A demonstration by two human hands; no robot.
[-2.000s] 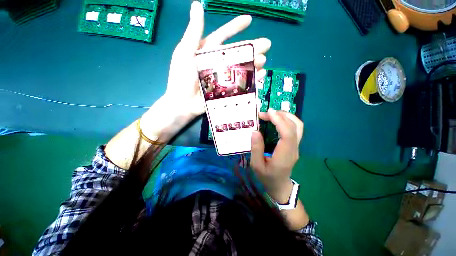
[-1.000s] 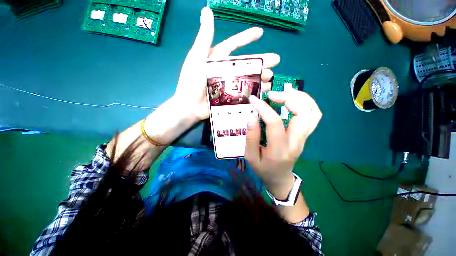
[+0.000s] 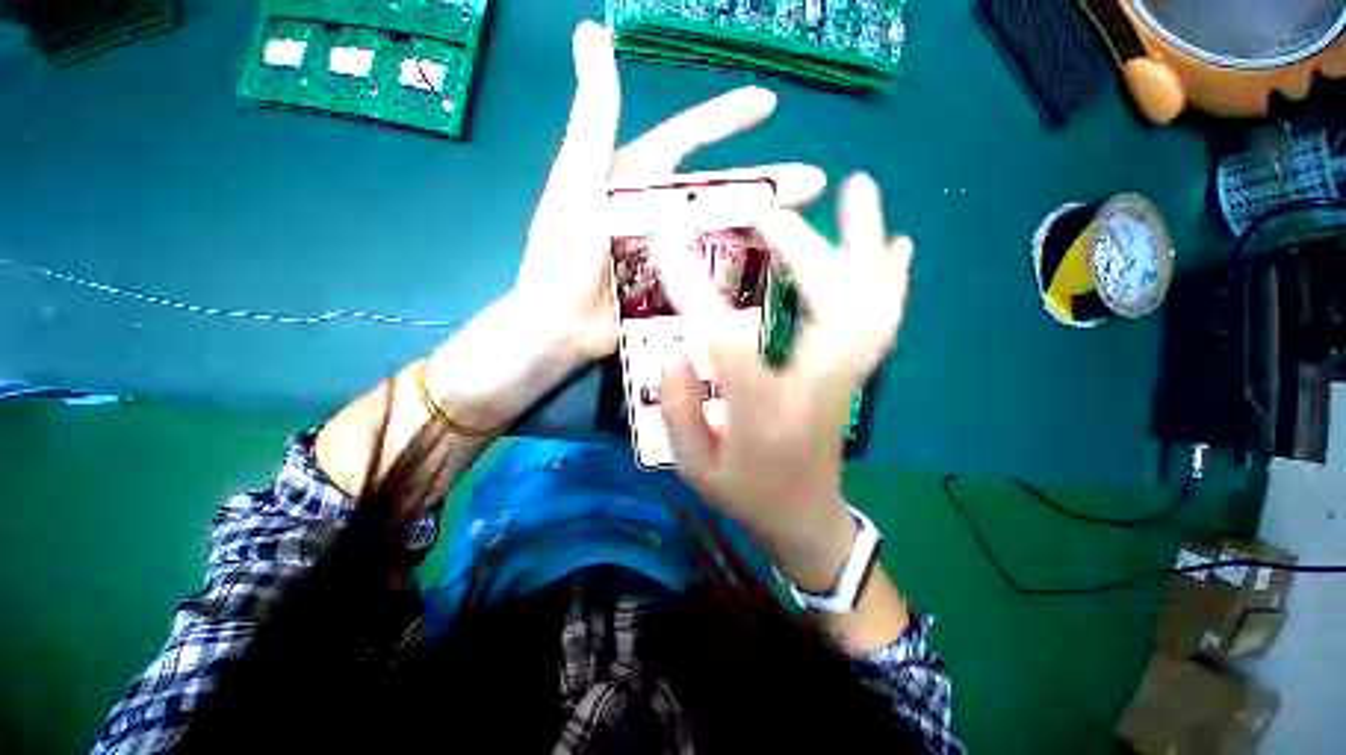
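A smartphone [image 3: 632, 236] with a lit white and reddish screen lies on my open left palm. My left hand [image 3: 549, 280] holds it from beneath, thumb and fingers spread past its top edge. My right hand [image 3: 805, 369] is over the screen, blurred, with fingers apart, and holds nothing visible. It hides much of the screen. A green circuit board panel [image 3: 782, 322] lies beneath the phone and hands, mostly hidden, on a dark surround.
Green panels with white rectangles [image 3: 362, 92] lie at upper left, stacked panels [image 3: 760, 44] at top centre. A yellow-and-black roll [image 3: 1104, 261], black box [image 3: 1203, 362] and orange fan frame [image 3: 1166, 89] are at right. Solder wire [image 3: 222, 311] trails at left.
My right hand has moved left and up over the phone screen, covering more of it. Since the earliest frame the phone and left hand sit slightly lower and further right.
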